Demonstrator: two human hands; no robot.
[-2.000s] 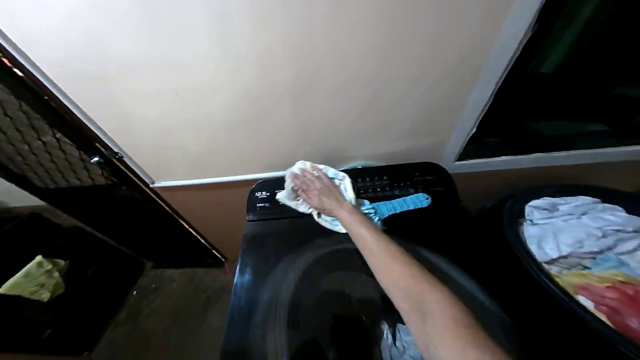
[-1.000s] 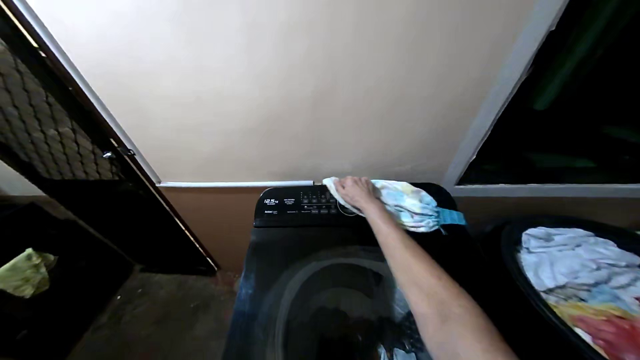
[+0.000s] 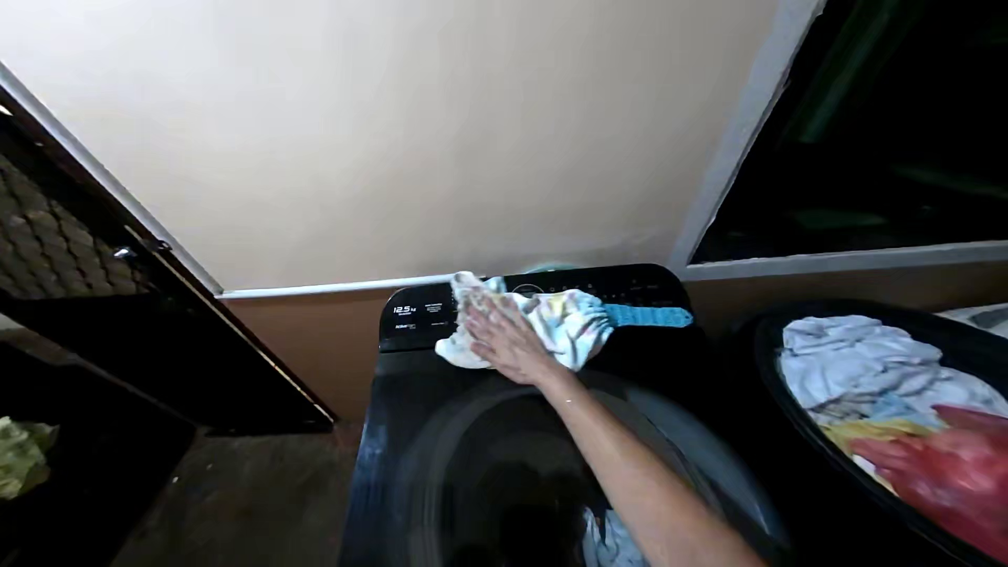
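My right hand (image 3: pixel 504 339) lies palm down on a white patterned cloth (image 3: pixel 571 319), holding it against the black control panel (image 3: pixel 417 319) of a top-loading washing machine. Its fingers point to the upper left, over the bunched cloth. From the cloth's right side a light-blue textured strip (image 3: pixel 650 316) stretches across the panel. Below the panel is the machine's round, dark see-through lid (image 3: pixel 504 465), with light-blue fabric (image 3: pixel 613 539) visible near the bottom. My left hand is out of view.
To the right, a black tub (image 3: pixel 776 394) holds white, yellow and red laundry. A pale wall (image 3: pixel 472 157) rises behind the machine, with a dark window opening at right. A dark door with mesh (image 3: pixel 63 244) stands left, and yellow-green fabric (image 3: pixel 24 457) lies at the far left.
Since one second ago, my right hand has moved left along the panel with the cloth. The blue strip, bent down at the panel's right end then, now extends straight to the right.
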